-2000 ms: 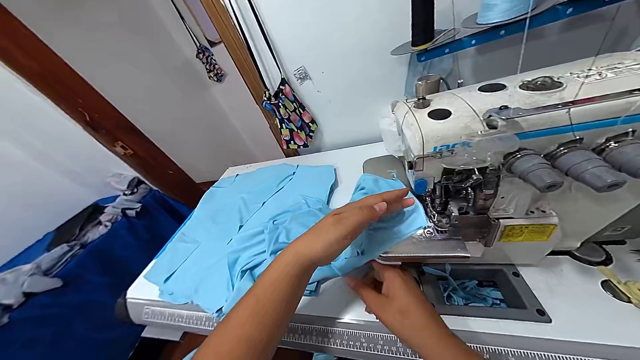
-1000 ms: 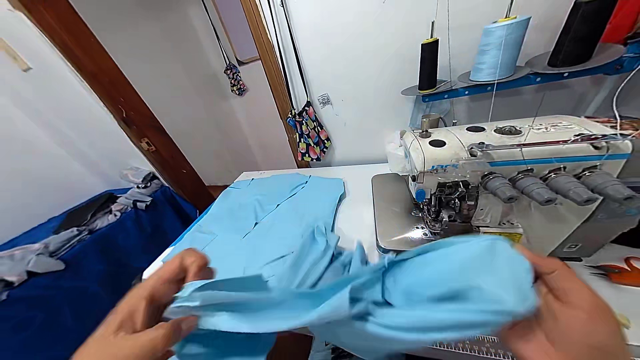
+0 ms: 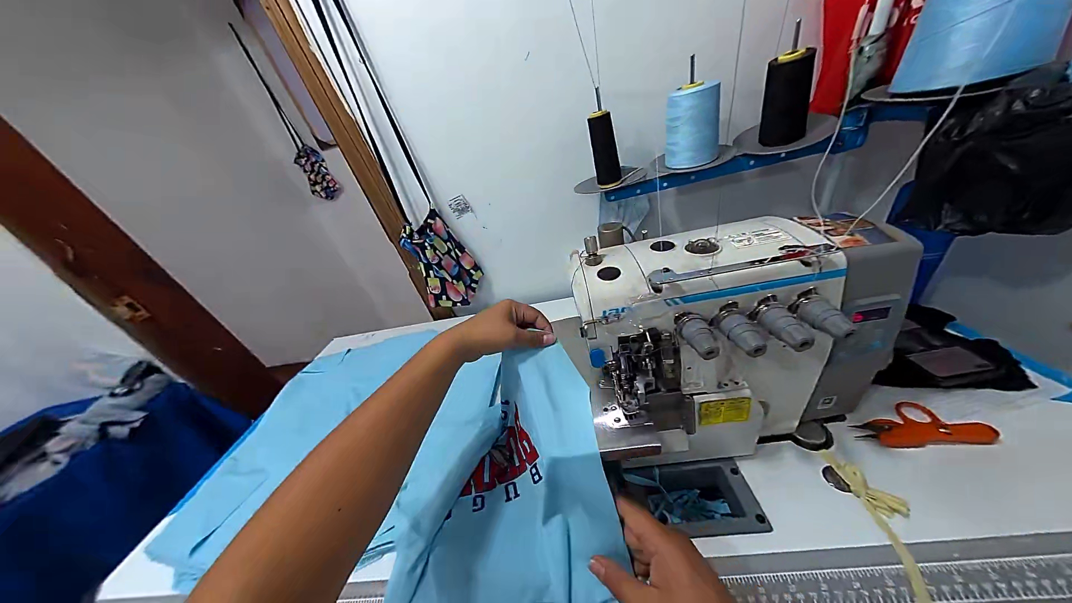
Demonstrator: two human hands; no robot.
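A light blue fabric garment piece [image 3: 553, 452] with a dark and red print hangs between my hands, left of the presser foot of a white overlock sewing machine [image 3: 712, 335]. My left hand [image 3: 507, 328] pinches its top corner between thumb and fingers. Lower down, my right hand [image 3: 657, 557] grips the right edge, some of its fingers hidden behind the cloth. More light blue cut pieces [image 3: 310, 419] lie stacked on the white table, partly hidden by my left forearm.
Orange-handled thread snips [image 3: 930, 429] and a yellowish tied strip [image 3: 875, 494] lie right of the machine. Blue scraps sit in a recessed tray [image 3: 737, 528]. Thread cones [image 3: 693, 126] stand on a blue rack. A measuring tape [image 3: 988, 578] runs along the front edge. Blue-covered items [image 3: 92, 502] are at left.
The cloth was beside the machine's needle area, then stretched sideways between both hands. It now hangs upright with its print showing, my left hand raised at its top. The view has shifted right.
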